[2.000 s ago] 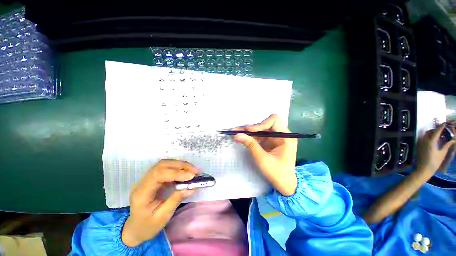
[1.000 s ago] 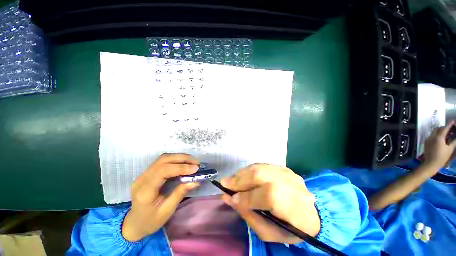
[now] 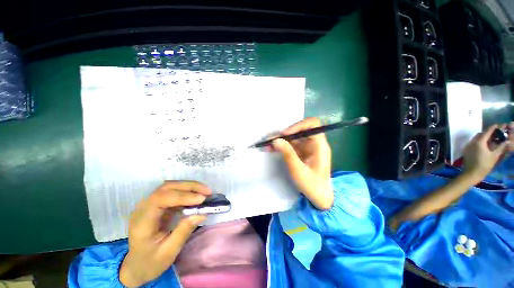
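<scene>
My left hand [image 3: 160, 225] holds a small case [image 3: 211, 206], glossy black on top with a pale, silvery side, between thumb and fingers over the sheet's near edge. My right hand [image 3: 307, 160] holds thin black tweezers [image 3: 315, 130] like a pen. Their tip is just above or on the white sheet [image 3: 248, 107], to the right of a pile of tiny dark parts [image 3: 204, 156]. Short rows of tiny dark specks lie behind the pile. Whether the tip holds a part is too small to tell.
A clear blister tray [image 3: 225, 56] lies at the sheet's far edge. Black foam stack [image 3: 169, 22] stands behind. Black foam tray [image 3: 420, 84] with cases in pockets is at right. Clear trays [image 3: 12, 84] are at far left. Another person's hand [image 3: 482, 154] works at far right.
My right hand and the tweezers have moved from the case up and away to beside the pile. My left hand still holds the case. The view has shifted, so the bench appears further left.
</scene>
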